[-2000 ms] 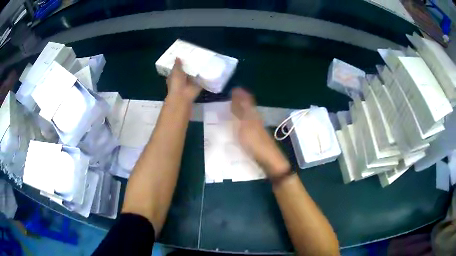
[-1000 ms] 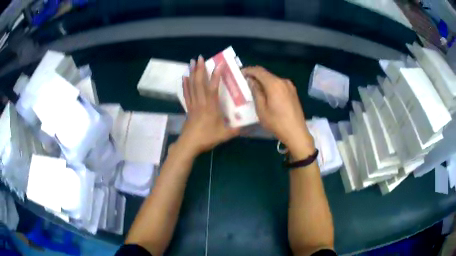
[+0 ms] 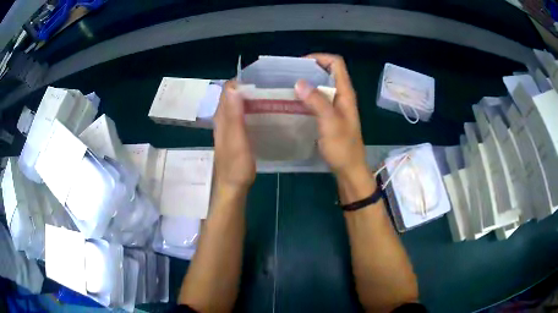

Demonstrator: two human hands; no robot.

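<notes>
A white carton sleeve (image 3: 280, 137) with a red band is held up at the centre, its upper end open towards me. My left hand (image 3: 234, 137) grips its left side. My right hand (image 3: 339, 122) grips its right side, thumb on the front near the top edge. A half-sleeved pack (image 3: 180, 101) lies behind my left hand. A tray with cable (image 3: 419, 185) lies right of my right wrist, and a smaller tray with cable (image 3: 405, 90) lies behind it.
Half-sleeved packs (image 3: 66, 257) are piled at the left, some leaning. Another half-sleeved pack (image 3: 186, 183) lies beside my left forearm. Sleeved packs (image 3: 489, 177) lean in a row at the right. A grey strip (image 3: 275, 166) crosses the dark green bench. Blue items (image 3: 52, 18) show at the upper left.
The flat card seen earlier is gone from the bench. The sleeve in my hands has turned upright, showing its open end. The pack my left hand held earlier now lies behind it.
</notes>
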